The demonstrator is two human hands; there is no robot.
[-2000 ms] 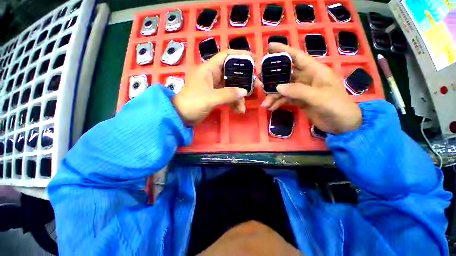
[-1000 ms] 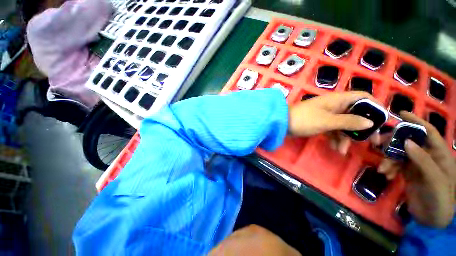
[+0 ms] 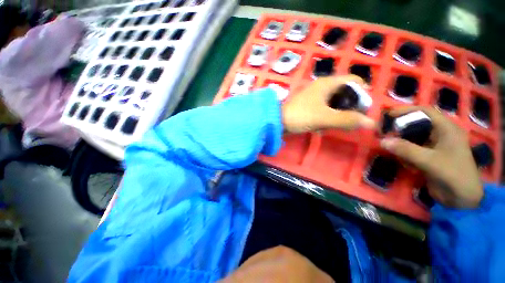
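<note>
My left hand (image 3: 321, 108) holds a watch unit (image 3: 350, 97) with a dark face and a bright silver edge, tilted, between thumb and fingers above the red-orange tray (image 3: 326, 157). My right hand (image 3: 443, 155) holds a second watch unit (image 3: 413, 126), tilted, with a bright white patch across its upper part. Both are blurred; I cannot read any screen. The tray's pockets hold several black-faced units and, at its left end, several silver units (image 3: 286, 61) with round dark centres. A black-faced unit (image 3: 382, 170) lies in the front row between my hands.
A white tray (image 3: 180, 83) full of black-faced units stands at the left on the green bench top (image 3: 207, 69). A person in a pink sleeve (image 3: 39, 66) is at the far left. A dark wheel (image 3: 83, 177) is below. The bench's front edge (image 3: 293, 183) runs below the red-orange tray.
The view has swung left since two seconds ago, and the tray now sits slanted. Both units have been tilted in my hands, and their faces no longer point squarely at me.
</note>
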